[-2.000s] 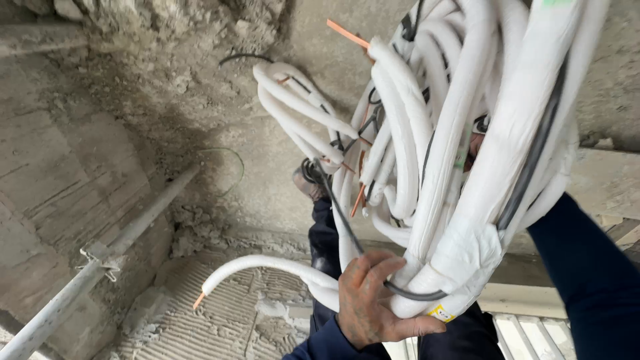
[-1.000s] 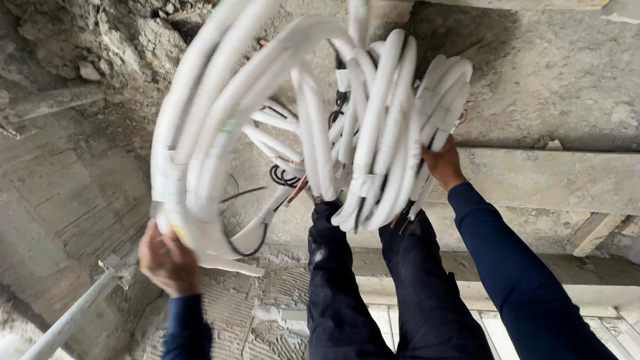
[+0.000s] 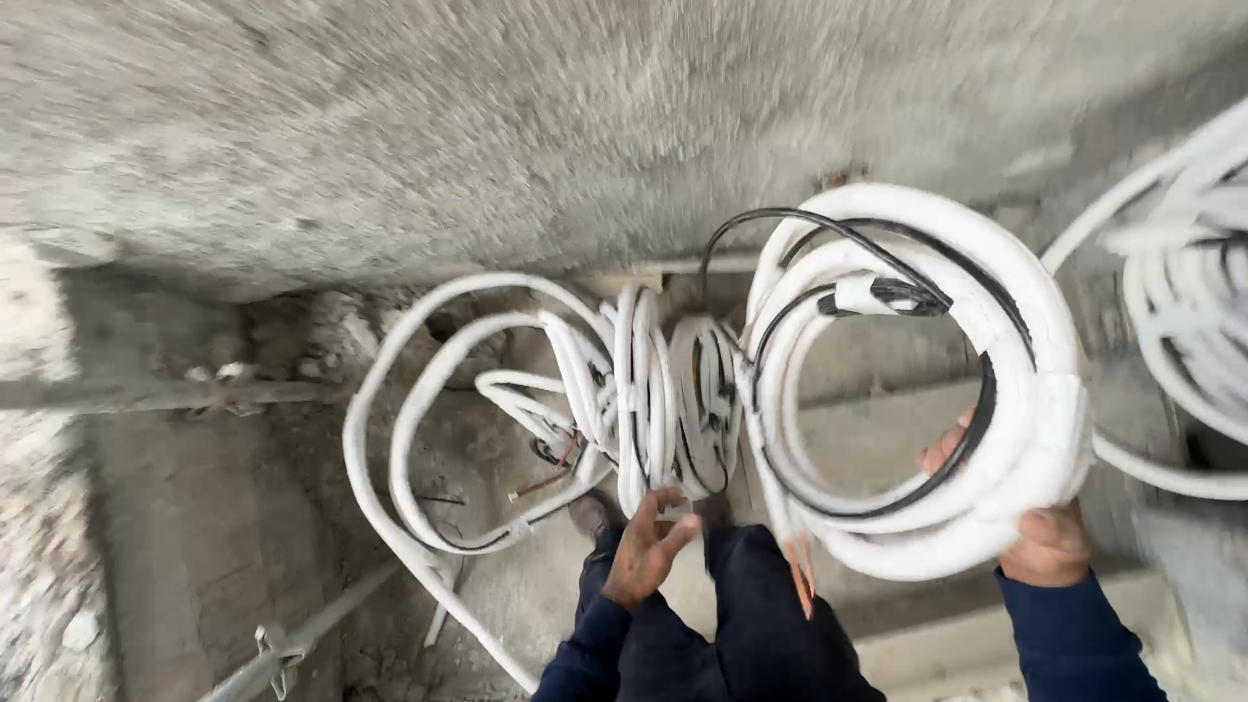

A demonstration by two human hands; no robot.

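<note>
My right hand [image 3: 1048, 541] grips the lower right of a large coil of white insulated copper pipe [image 3: 907, 556], its fingertips showing through the ring. A black cable [image 3: 780, 212] runs with this coil, and bare copper ends [image 3: 801, 575] stick out at its lower left. My left hand [image 3: 651, 546] has its fingers parted and holds nothing; it is just below a narrow upright coil of white pipe [image 3: 636, 390]. Beside that coil is another white bundle [image 3: 704, 390] with black cable. Wide loose loops of white pipe [image 3: 366, 468] spread out at the left.
A rough concrete wall [image 3: 439, 146] spans the top. More coiled white pipe [image 3: 1185, 292] is at the far right. A metal pole with a clamp [image 3: 278, 653] slants at the lower left, near rubble [image 3: 336, 327]. My shoes [image 3: 590, 515] are close to the coils.
My left hand has let go of the white loops at the left and moved toward the middle. A large coil is now raised in my right hand. The view has shifted strongly.
</note>
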